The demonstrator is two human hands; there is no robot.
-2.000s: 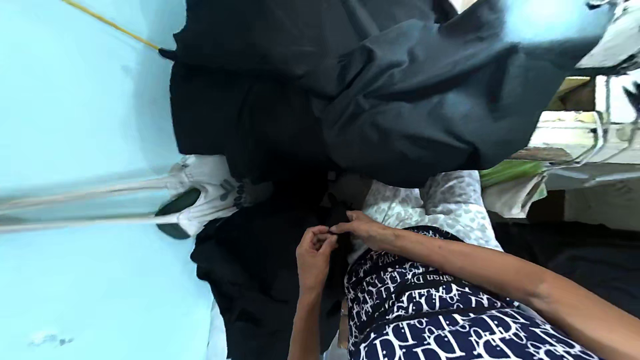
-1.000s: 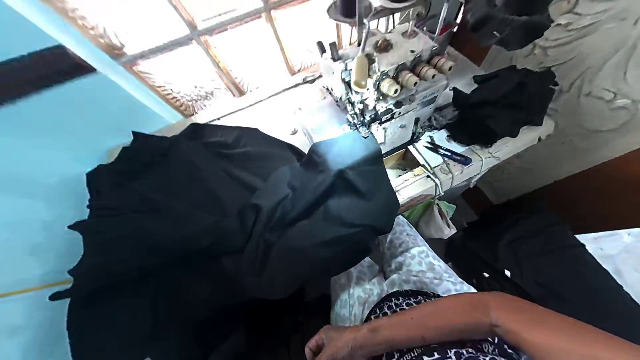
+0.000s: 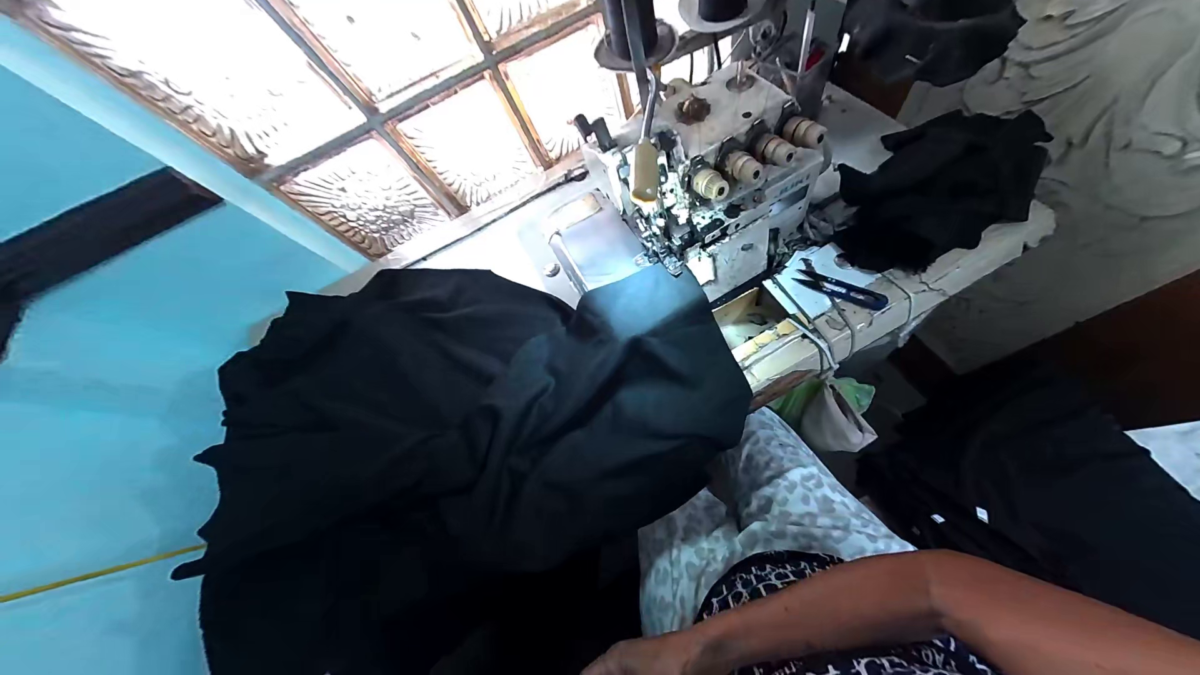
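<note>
Black fabric (image 3: 450, 422) spreads over the left part of the sewing table and hangs down beside my lap. One edge of it lies in the lamp light at the needle area of an overlock sewing machine (image 3: 722, 169). My right hand (image 3: 647, 656) is at the bottom edge of the view, next to the fabric's dark lower folds; its fingers are cut off, so a hold on anything cannot be made out. My left hand is out of view.
Thread snips (image 3: 844, 289) lie on the white table edge (image 3: 975, 253), near a crumpled black cloth (image 3: 947, 187). Below the table hangs a light bag (image 3: 834, 422). More black fabric (image 3: 1041, 487) is piled at the right. A glass-paned window (image 3: 375, 122) stands behind.
The view has swung up to the machine and window. Two seconds ago both hands were together at the dark cloth by my lap; the left has since left the view.
</note>
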